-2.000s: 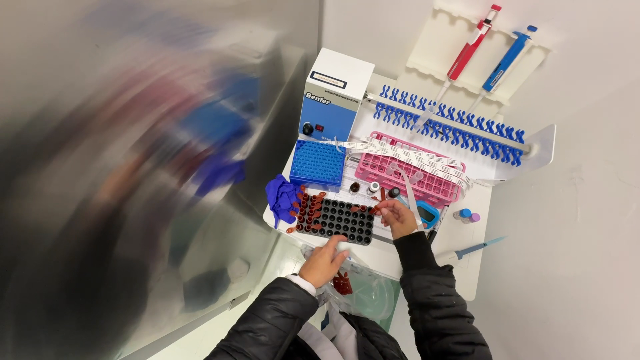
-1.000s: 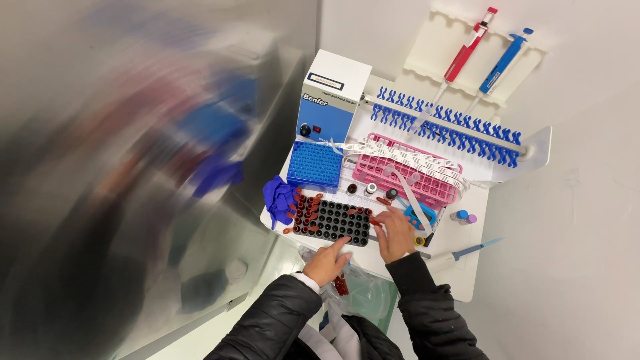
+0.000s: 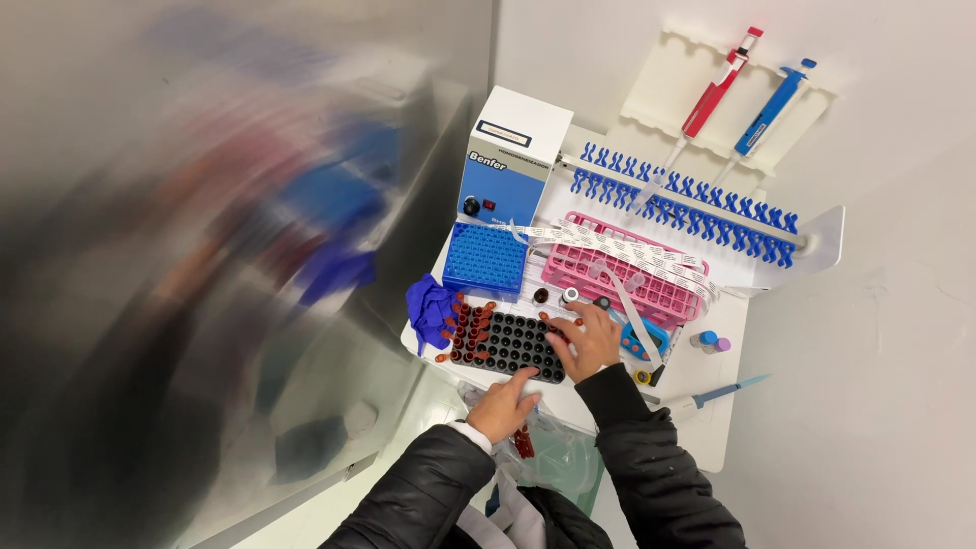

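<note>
A black tube rack (image 3: 509,343) lies near the bench's front edge, with amber microcentrifuge tubes (image 3: 471,328) standing open-lidded in its left columns. My left hand (image 3: 503,404) rests its index fingertip on the rack's front edge and seems to hold nothing. Over the rack's right end, my right hand (image 3: 589,341) has its thumb and fingers curved around an amber tube at the back right; whether they grip it is not clear. Just behind that hand stand a small white-capped vial (image 3: 569,295) and a dark-capped vial (image 3: 540,295). A blue digital timer (image 3: 639,340) lies to the right of it.
Behind the rack are a blue tip box (image 3: 485,259), a Benfer mixer (image 3: 507,168) and a pink tube rack (image 3: 621,274) draped with label strips. A crumpled purple glove (image 3: 430,311) lies left. Blue-capped and purple-capped tubes and a pipette (image 3: 698,402) lie right. A plastic bag hangs in front.
My right hand stays about the rack's right end, its fingers shifting position. My left hand remains at the front edge.
</note>
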